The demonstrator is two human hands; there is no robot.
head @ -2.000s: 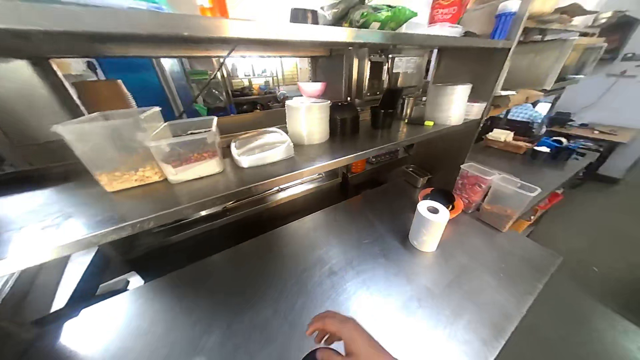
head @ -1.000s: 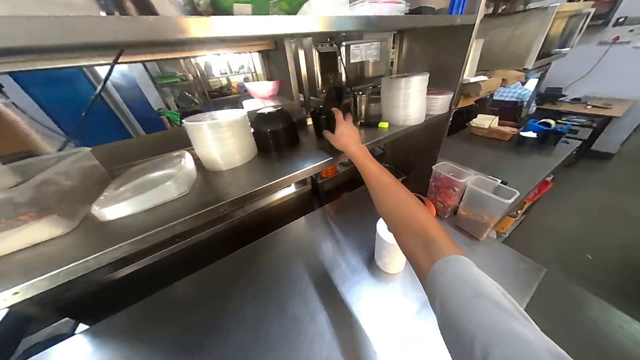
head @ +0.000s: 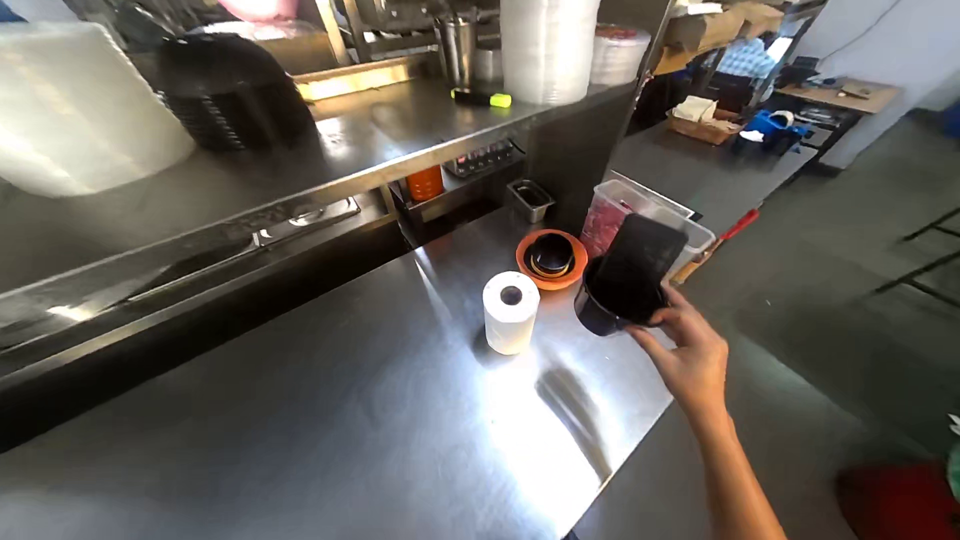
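My right hand (head: 686, 352) grips the rim of a black cup-like container (head: 600, 311) with a dark flat phone-like object (head: 641, 251) standing in it. It is held above the right end of the steel table (head: 337, 397). Left of it, a white paper roll (head: 510, 319) stands upright on the table. Behind the roll an orange bowl (head: 551, 281) holds smaller dark bowls (head: 552, 253). My left hand is out of view.
Across the steel shelf (head: 397, 120) stand stacked black bowls (head: 232, 97), stacked clear containers (head: 551, 52) and a yellow-tipped marker (head: 480, 97). Clear plastic tubs (head: 607, 217) stand behind the held container. A small steel pan (head: 530, 199) sits at the table's back.
My right hand, a second ago at the black container on the shelf, has moved right and toward me with it, and now holds it over the table. The view has shifted closer.
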